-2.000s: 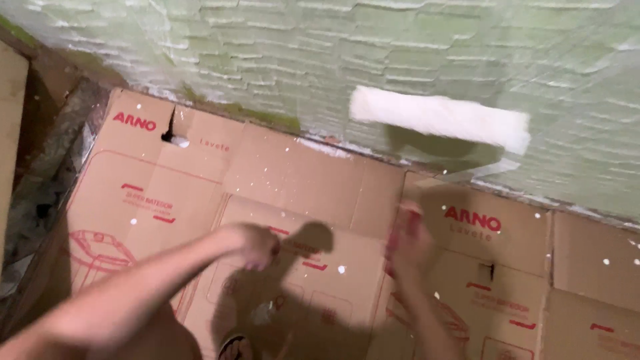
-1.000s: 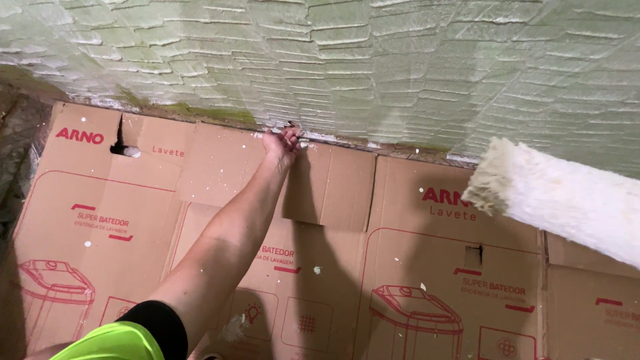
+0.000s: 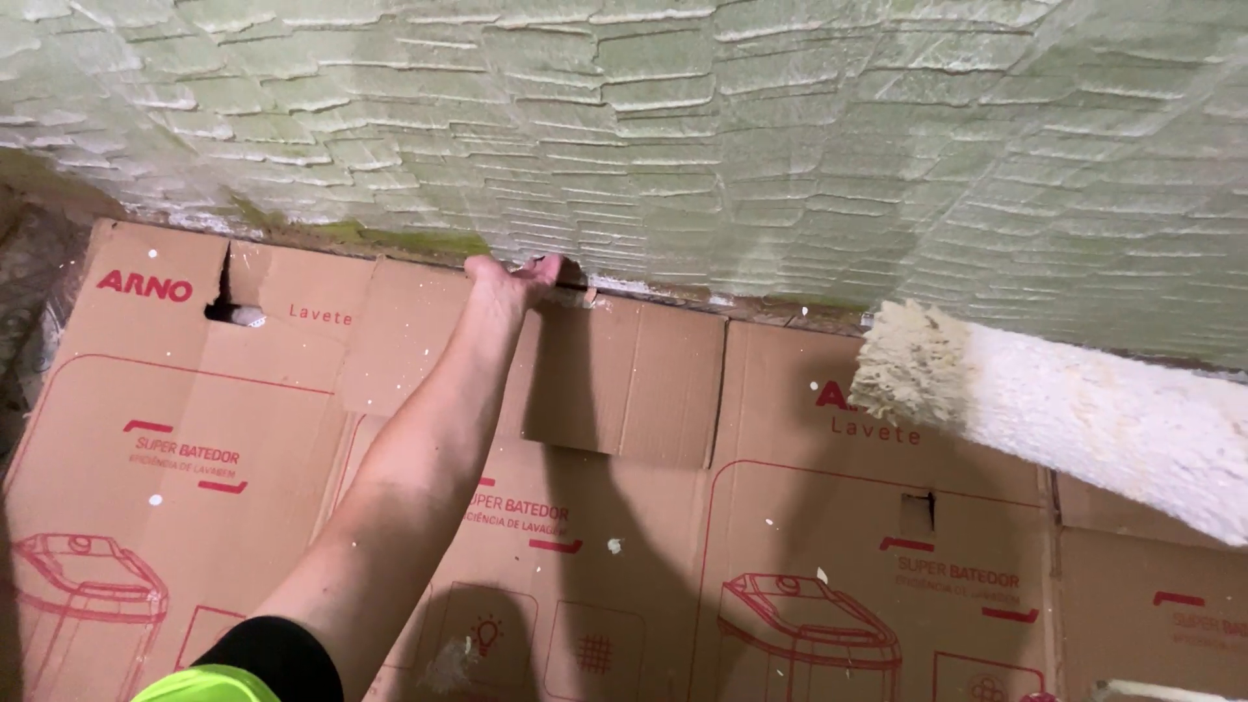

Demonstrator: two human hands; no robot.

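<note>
My left hand point(image 3: 522, 278) reaches from the lower left to the foot of the wall and touches the top edge of the flattened cardboard point(image 3: 624, 380). Its fingers are partly hidden at the gap, so I cannot tell whether they grip the edge. A white, fluffy paint roller cover point(image 3: 1092, 419) with a yellowish, matted end hangs in front of the cardboard at the right. What supports the roller is out of frame. I do not see my right hand.
The green wall point(image 3: 663, 146) has rough white ridges. Cardboard sheets spotted with white paint cover the floor along it. One sheet has a torn hole point(image 3: 234, 312) at the left. Rubble point(image 3: 34, 302) lies beyond the sheets' left edge.
Both hands were over the cardboard two seconds ago; now my left hand is at the wall's foot and my right is out of view. The roller has shifted to the right of the view.
</note>
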